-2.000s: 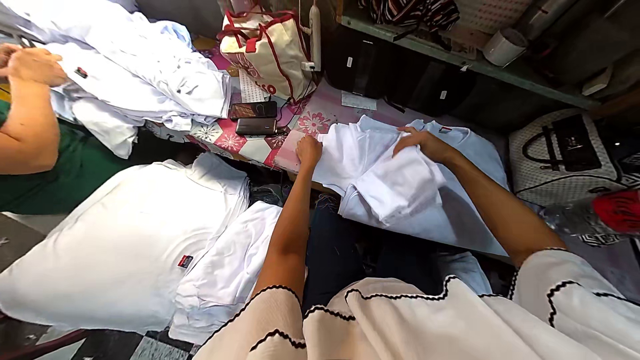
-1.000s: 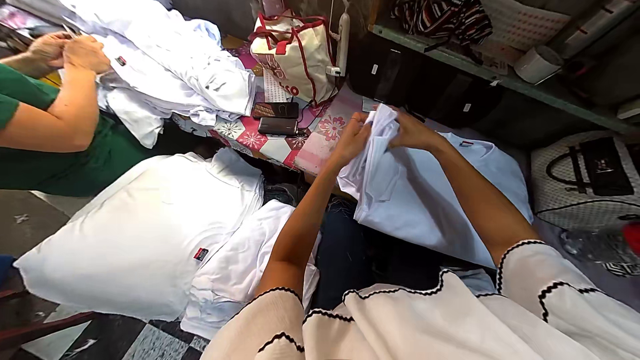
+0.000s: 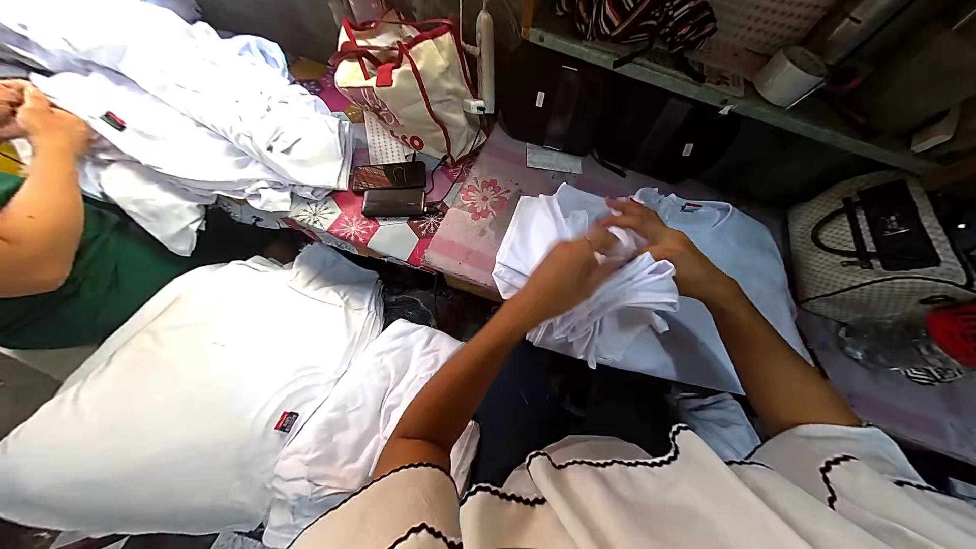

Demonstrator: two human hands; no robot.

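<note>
Both of my hands are on a bunched bundle of thin white fabric pieces [image 3: 618,305]. My left hand [image 3: 572,267], blurred, grips its upper left part. My right hand [image 3: 656,236] lies at its upper right with the fingers bent over the cloth; blur hides whether it grips. Under and beside the bundle, a folded white T-shirt [image 3: 732,259] with a small red and dark neck label lies on the pink table. To my left is a stack of white shirts [image 3: 198,381], one with a red and dark label, beside more crumpled white cloth [image 3: 374,404].
A co-worker's hands [image 3: 46,122] are at a white garment pile [image 3: 191,107] at upper left. Two phone-like dark devices [image 3: 393,203] and a cream tote bag [image 3: 412,91] sit on the patterned table [image 3: 473,221]. A woven handbag [image 3: 877,236] and plastic bottle [image 3: 888,339] are at right, below a shelf [image 3: 724,99].
The white pieces, held upright between my hands a second ago, are now lower and spread in a loose bunch over the folded shirt.
</note>
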